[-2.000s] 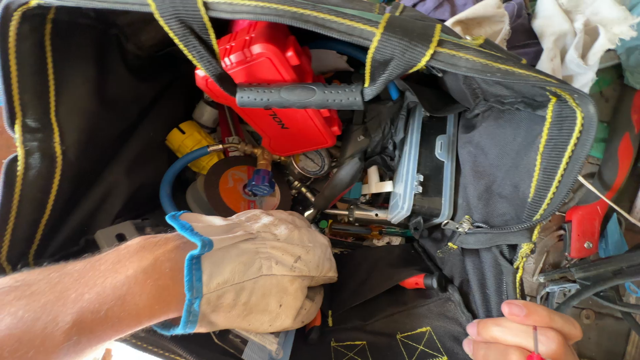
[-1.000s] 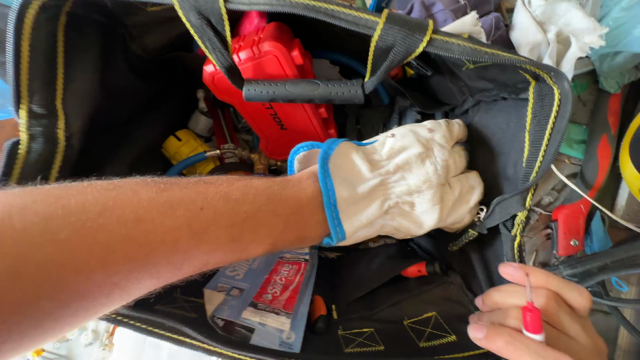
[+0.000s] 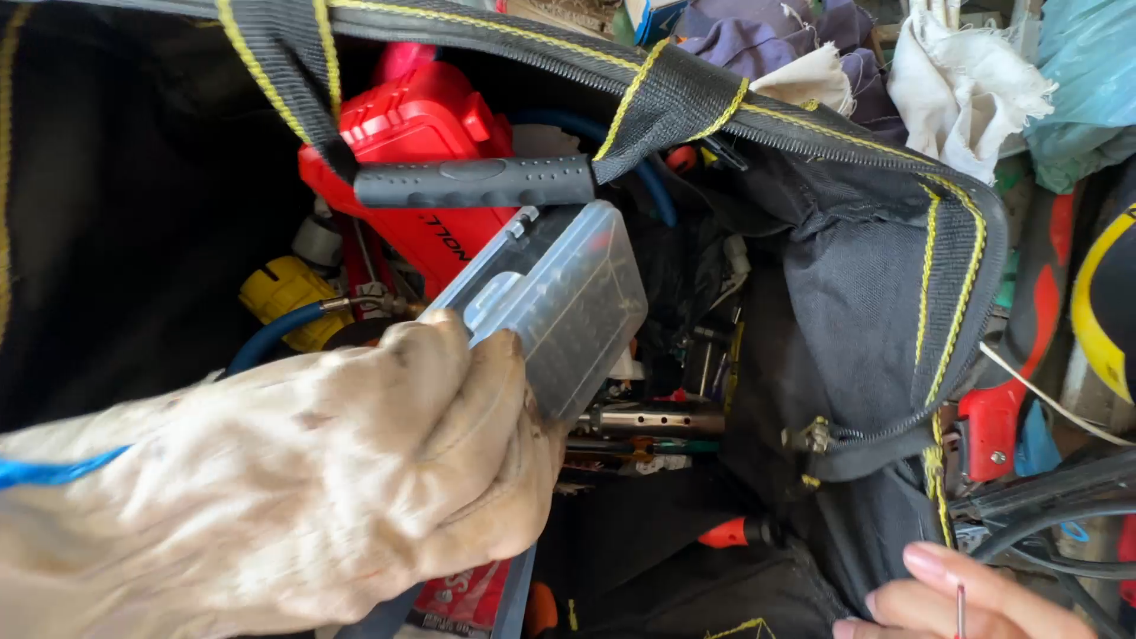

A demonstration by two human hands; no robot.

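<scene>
My left hand (image 3: 382, 470), in a pale work glove with blue trim, grips a clear plastic organizer case (image 3: 586, 311) by its edge above an open black tool bag (image 3: 852, 257). The case is tilted beside the bag's padded handle (image 3: 475, 182). Behind the handle lies a red plastic case (image 3: 426, 133). A blue hose (image 3: 275, 337) with a metal fitting and a yellow plastic piece (image 3: 288, 297) are left of it. My right hand (image 3: 976, 599), bare and partly cut off at the lower right, holds a small tool with a thin metal shaft (image 3: 960, 612).
Inside the bag lie a perforated metal tube (image 3: 657, 417) and a red-tipped handle (image 3: 723, 532). White cloth (image 3: 963, 98), a teal plastic bag (image 3: 1083, 89), a red-and-black tool (image 3: 1012, 399) and black cables (image 3: 1047, 515) crowd the right side outside.
The clear case, earlier standing in the bag's right part, is now raised in my gloved left hand, which has moved back left from there. My right hand stays at the lower right.
</scene>
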